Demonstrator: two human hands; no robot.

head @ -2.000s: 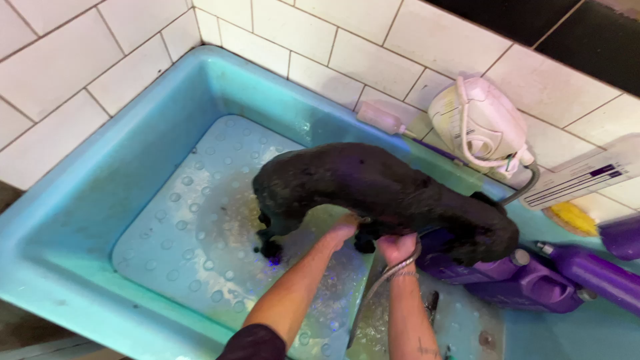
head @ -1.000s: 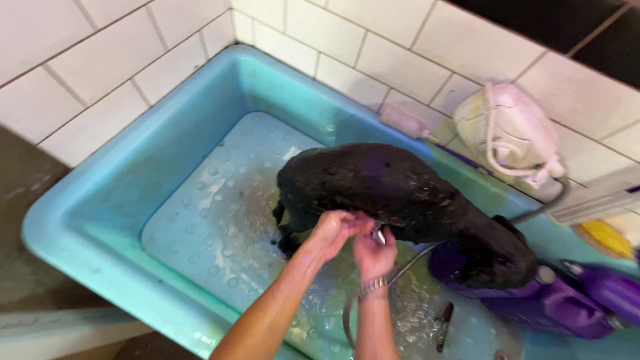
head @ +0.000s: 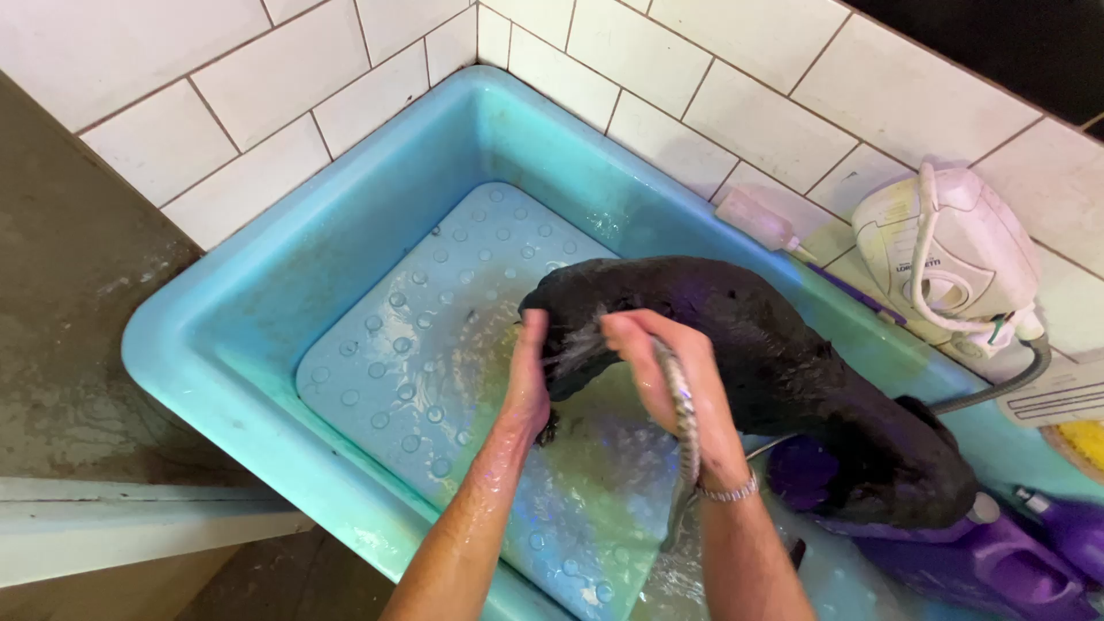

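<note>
A wet black dog (head: 733, 319) stands in a blue plastic tub (head: 216, 362), its rump toward the left and its head low at the right. My left hand (head: 524, 379) lies against the back of its hind leg, fingers extended. In my right hand (head: 668, 358) is the end of a braided shower hose (head: 686, 414), and water sprays from it onto the dog's hind leg; the nozzle itself is hidden by my fingers. The hose runs down past my wrist, which wears a metal bracelet.
Purple plastic jugs (head: 975, 561) lie beneath and beside the dog's head. On the tub's back ledge are a white appliance (head: 983, 250) with a grey hose, a pale squeeze bottle (head: 759, 220) and a yellow sponge (head: 1082, 440). A white tiled wall (head: 604, 69) rises behind.
My hands were together under the dog's belly; they are now apart, both at its hind end. Water now sprays visibly onto the hind leg.
</note>
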